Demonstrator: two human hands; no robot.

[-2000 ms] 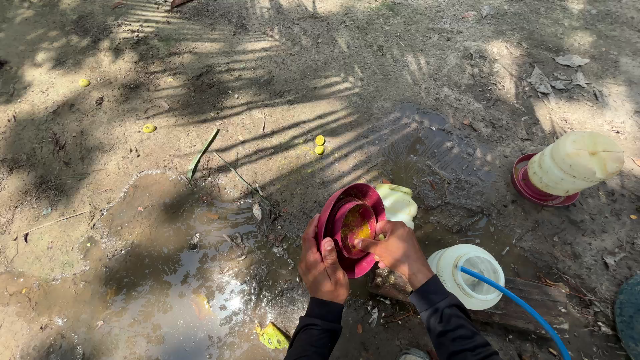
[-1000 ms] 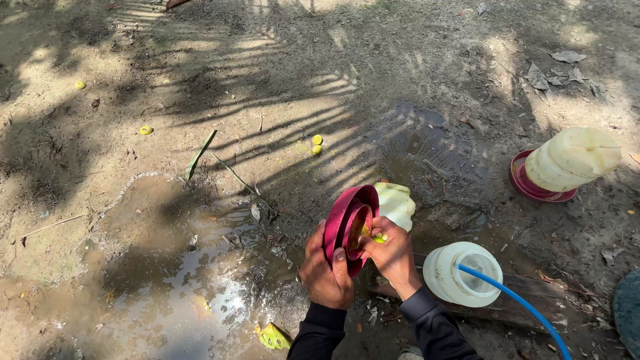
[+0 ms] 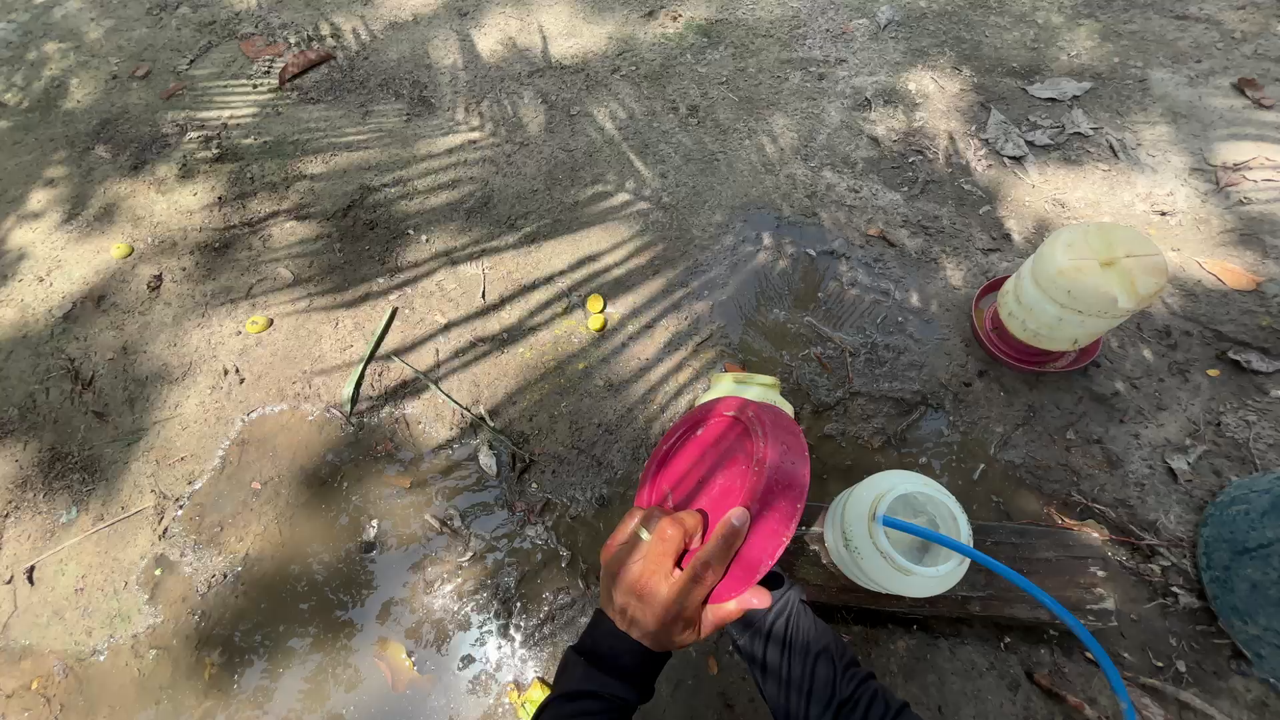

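Observation:
My left hand (image 3: 680,575) is closed on a pinkish-red plastic drinker base (image 3: 735,475), tilted with its underside towards me. Behind that base runs my right sleeve (image 3: 815,650); the right hand itself is hidden. The threaded neck of a pale plastic jar (image 3: 745,388) shows just beyond the base's upper rim. To the right, an open whitish plastic jar (image 3: 860,535) stands on a wooden board (image 3: 1040,570), with a blue hose (image 3: 1020,582) in its mouth. Farther right, a poultry drinker (image 3: 1080,285), a cloudy jar upside down, stands in a red base (image 3: 1040,358).
A muddy puddle (image 3: 290,600) spreads at lower left. Small yellow round pieces (image 3: 596,303) lie on the ground, near a green leaf strip (image 3: 367,362). A dark green container (image 3: 1245,570) stands at the right edge. Dry leaves (image 3: 1005,135) lie at upper right.
The red base has turned from its hollow side to its underside. My right hand, earlier at the base's inside with something yellow at its fingers, has passed out of sight behind it.

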